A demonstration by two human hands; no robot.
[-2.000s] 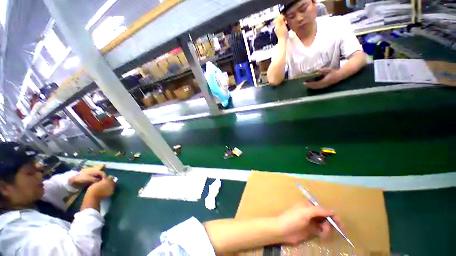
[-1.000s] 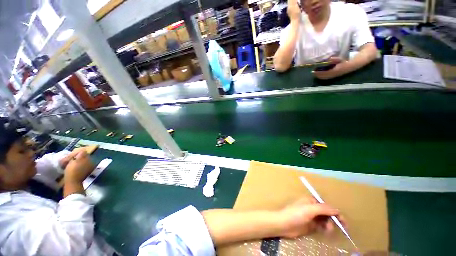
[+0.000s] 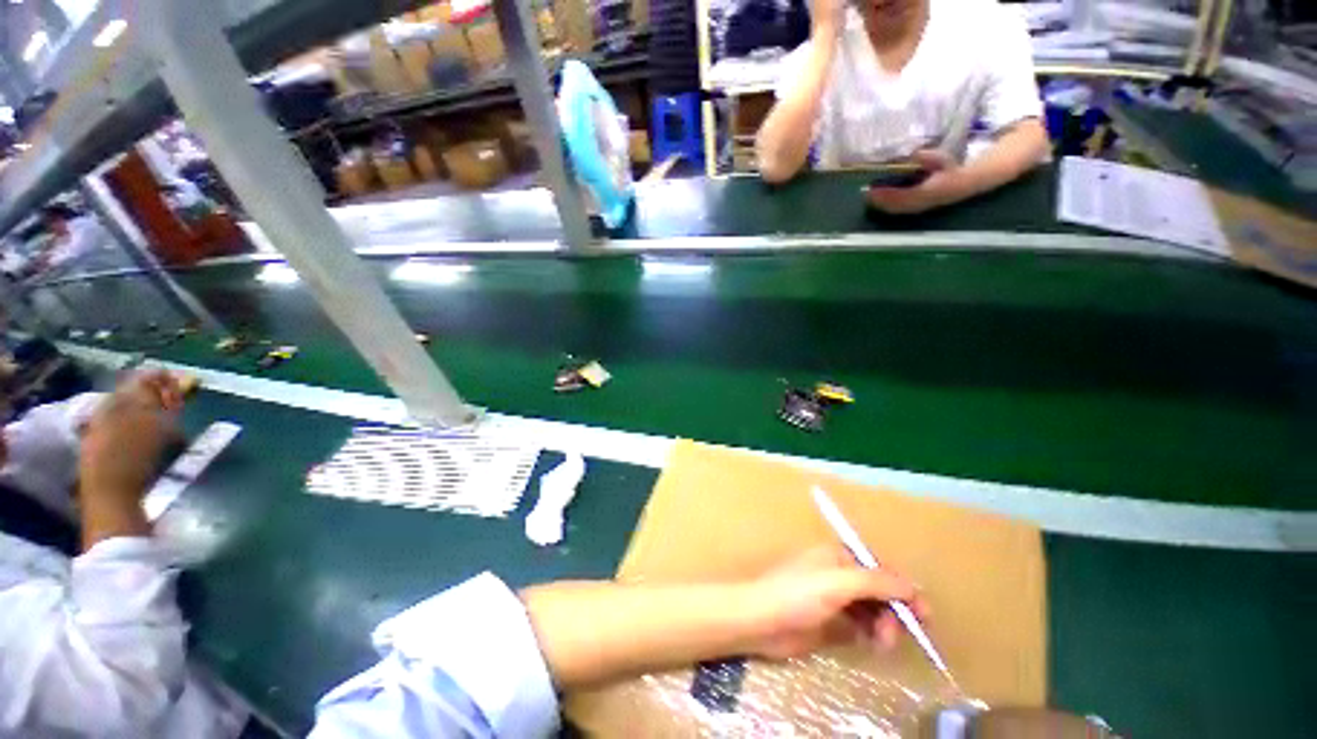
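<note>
My left hand (image 3: 852, 604), in a light blue sleeve, comes in from the lower left and holds silver tweezers (image 3: 852, 531) like a pen, tips pointing down right. Under and beside the forearm, shiny clear film (image 3: 831, 696) with small pale dots lies on the tan cardboard sheet (image 3: 968, 556). A small black die-cut sheet (image 3: 718, 684) lies by it. My right hand (image 3: 1028, 725) shows only as a blurred part at the bottom edge, mostly cut off. A small greyish thing (image 3: 948, 722) is beside it near the tweezer tips; its grip is unclear.
A green conveyor belt (image 3: 679, 311) beyond the pale rail carries spaced black units with yellow or white batteries (image 3: 833, 391). A dotted white sheet (image 3: 426, 469) and crumpled tissue (image 3: 555, 498) lie left of the cardboard. A slanted post, a neighbouring worker at left, a seated person across.
The view has shifted, so the scene sits further left. My left hand keeps the tweezers over the cardboard. More of my right hand shows at the bottom edge. The neighbour's hands have moved further left.
</note>
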